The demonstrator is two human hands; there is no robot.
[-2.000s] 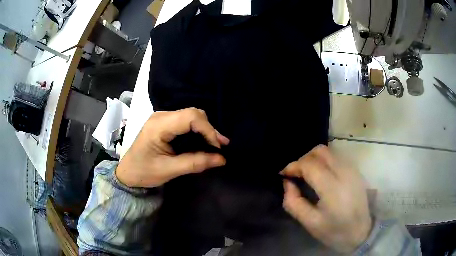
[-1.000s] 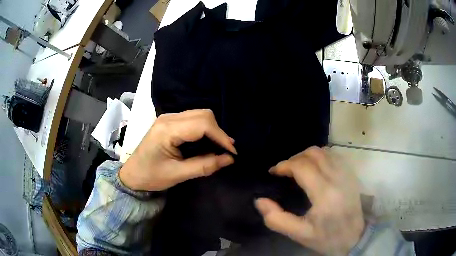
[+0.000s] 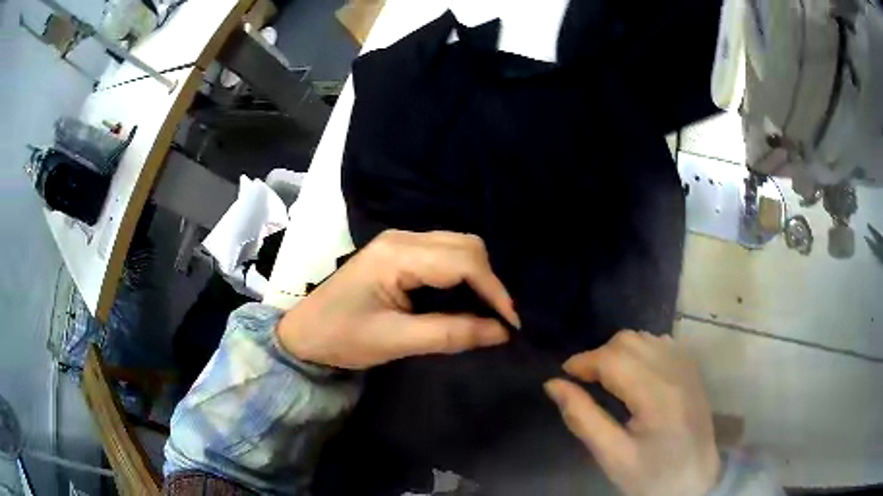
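A large black cloth (image 3: pixel 581 194) lies over the table in front of me, left of the sewing machine head (image 3: pixel 823 87), and hangs toward me. My left hand (image 3: pixel 407 300) is over its near part, thumb and index fingertips pinched on the cloth. My right hand (image 3: pixel 639 412) is just right of it, lower, slightly blurred. Its thumb and index tips are close together at the black cloth; whether they grip it is hidden by dark on dark.
The metal needle plate (image 3: pixel 715 199) lies right of the cloth. Dark snips (image 3: pixel 874 240) are at the right edge. White crumpled material (image 3: pixel 244 228) is below the table's left side. Another wood-edged table (image 3: pixel 145 160) with a black object (image 3: pixel 76 184) stands at the left.
The view has shifted, so the scene sits further right and lower. My right thumb and index, wide apart one second ago, are now close together. My left fingertips have closed nearer to my right hand.
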